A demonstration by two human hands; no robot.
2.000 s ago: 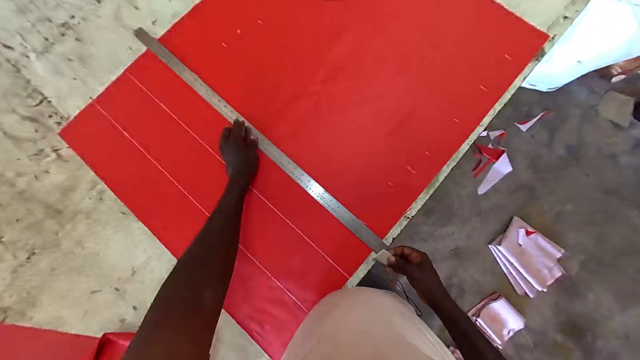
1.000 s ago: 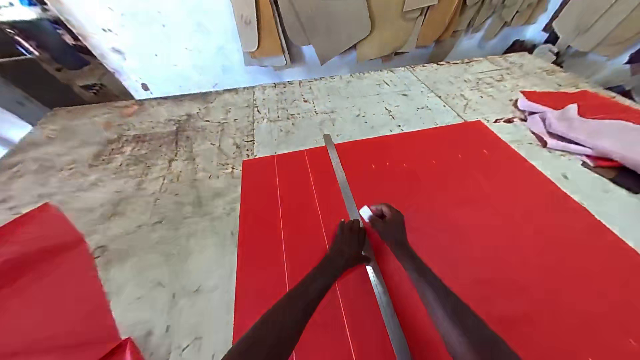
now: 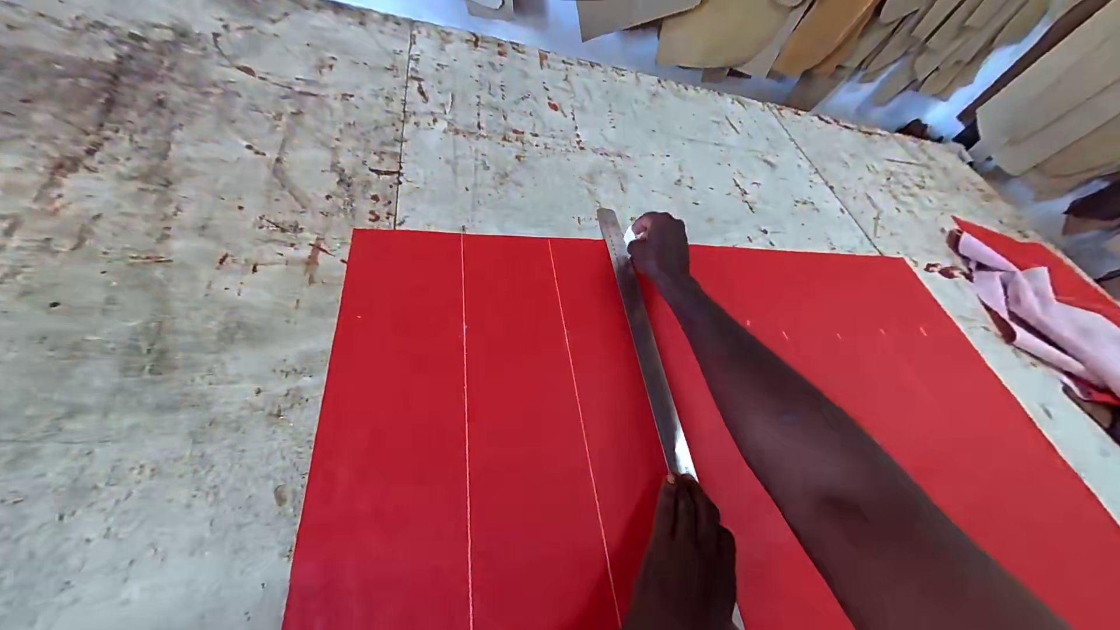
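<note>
A sheet of red material (image 3: 525,394) lies flat, bearing two long white lines and a row of short white marks toward its right side. Across it runs a long metal ruler (image 3: 646,350), its far tip just past the sheet's far edge. My left hand (image 3: 687,547) presses down on the ruler's nearer part, covering some of it. Close to the ruler's far end, my right hand (image 3: 661,248) pinches a small white piece of chalk (image 3: 629,234) against the ruler's right edge.
The worn, stained work table (image 3: 175,350) extends left of and beyond the sheet. Crumpled pink and red material (image 3: 1041,306) lies at the right. Brown and tan pattern pieces (image 3: 726,35) hang along the wall behind the table.
My right hand, at the ruler's near end two seconds ago and beside my left hand one second ago, is now at the ruler's far end. The view has swung considerably.
</note>
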